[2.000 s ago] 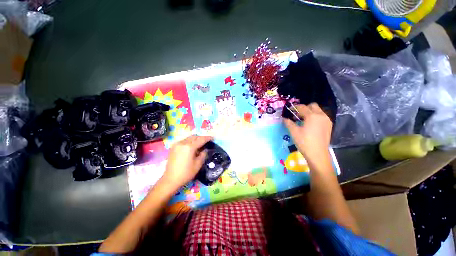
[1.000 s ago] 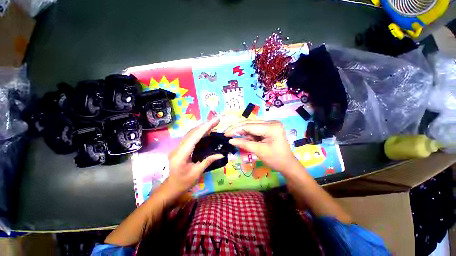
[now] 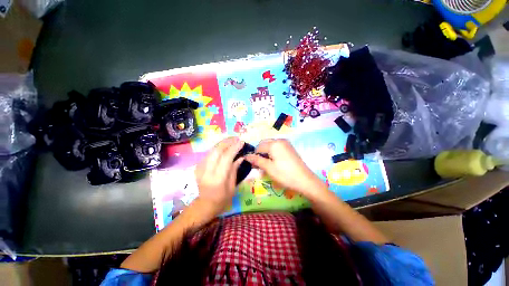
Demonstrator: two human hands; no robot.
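Note:
A black housing [image 3: 244, 168] is held over the middle of the printed board, mostly hidden by the fingers. My left hand [image 3: 221, 170] is closed around its left side. My right hand [image 3: 283, 167] has its thumb and fingers pinched together at the housing's upper right edge; something small and dark shows at the fingertips, too small to name. Loose black strips [image 3: 281, 121] lie on the board above the hands and more lie to the right. A pile of red stemmed parts [image 3: 307, 70] lies at the board's top right.
A cluster of black housings [image 3: 106, 131] stands at the left. A black soft heap [image 3: 360, 81] lies beside the clear plastic bag [image 3: 435, 106]. A yellow squeeze bottle [image 3: 462, 163] lies at right, a fan [image 3: 471, 14] stands at top right, and an open carton [image 3: 421, 240] is below the bench edge.
My right hand has come from the black heap to the housing. My left hand has turned and closed around the housing, which is now tilted and more hidden. The whole view has shifted slightly.

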